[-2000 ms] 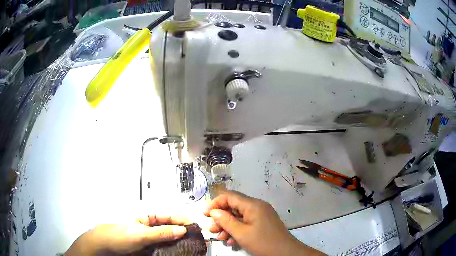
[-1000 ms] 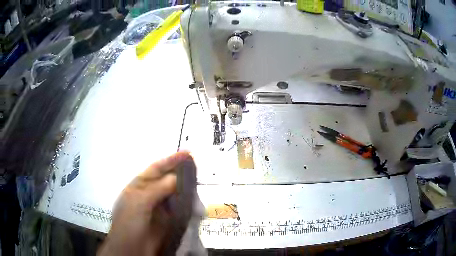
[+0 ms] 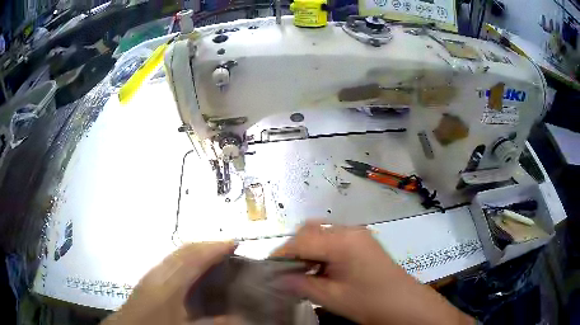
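My left hand (image 3: pixel 175 279) and my right hand (image 3: pixel 356 270) hold a grey-brown garment piece (image 3: pixel 245 285) between them at the table's front edge. The cloth and fingers are blurred, and its lower part runs out of the picture. The presser foot (image 3: pixel 222 178) of the white sewing machine stands beyond the hands, with no cloth under it. A tan tape guide (image 3: pixel 255 203) lies right of the foot.
Orange-handled thread snips (image 3: pixel 388 179) lie on the machine bed, right of the foot. A white parts tray (image 3: pixel 514 222) with small tools stands at the right. The machine head (image 3: pixel 305 76) spans the back. A yellow lamp-like piece (image 3: pixel 143 76) is at its left.
The view has shifted, showing more of the machine's right side. One second ago only my left hand was in view with the cloth; now my right hand holds it too.
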